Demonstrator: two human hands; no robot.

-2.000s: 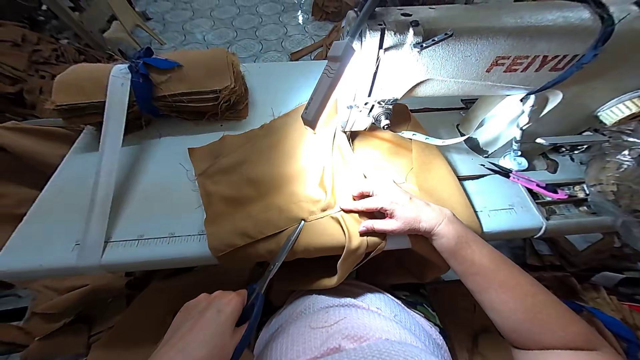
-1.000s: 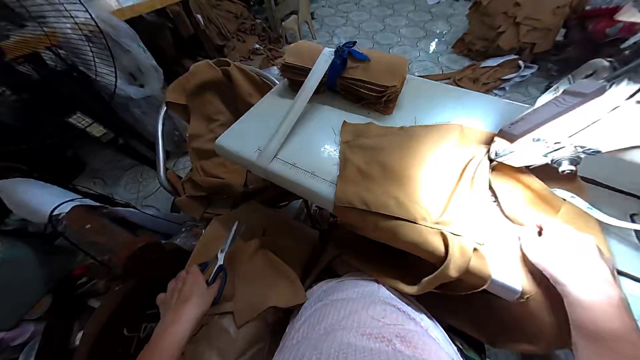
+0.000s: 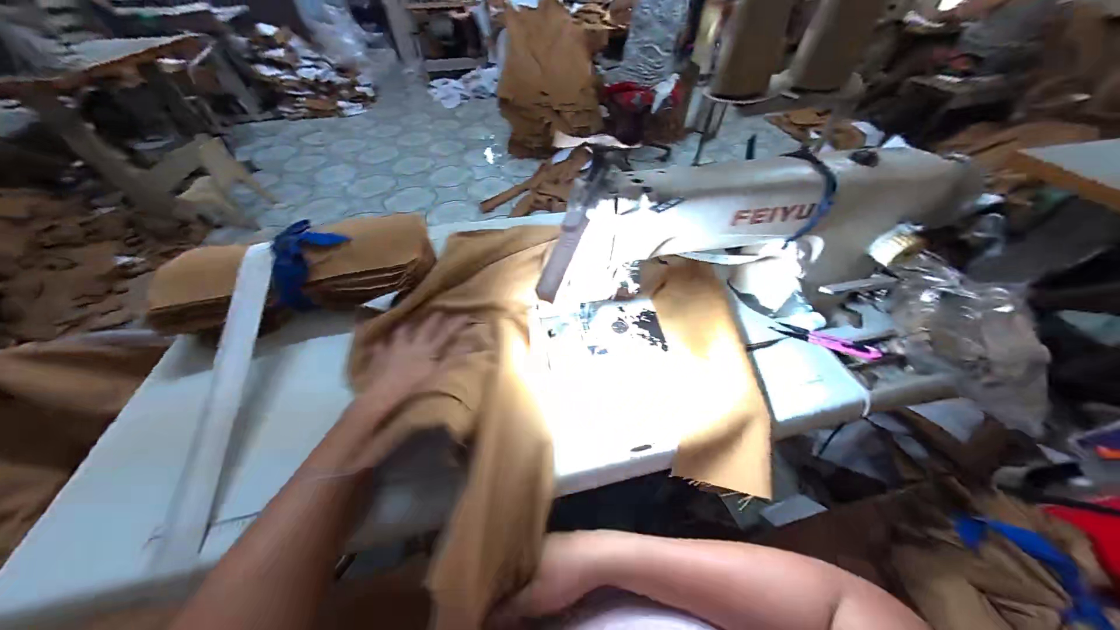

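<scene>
My left hand [image 3: 424,350] lies with fingers spread on bunched brown fabric [image 3: 503,376], left of the sewing machine's needle area. Low in the view, my right hand [image 3: 529,591] is at the hanging part of this fabric; its fingers are hidden. The head of the white sewing machine [image 3: 717,206] stands over a brightly lit needle plate [image 3: 612,328]. A separate-looking brown fabric panel [image 3: 717,394] with a frayed lower edge hangs over the table's front edge, right of the plate. The scissors with dark blue handles are not in view.
A stack of brown cut pieces [image 3: 376,254], tied with a blue strip [image 3: 293,262], sits at the table's back left. A pale flat strip [image 3: 223,402] runs forward from it. Pink-handled snips [image 3: 836,344] and a clear plastic bag [image 3: 971,324] are at the right.
My left hand, earlier holding scissors off the table's front left, is now on the fabric. The fabric has moved off the table's front middle and is bunched. My right hand has moved down toward my body.
</scene>
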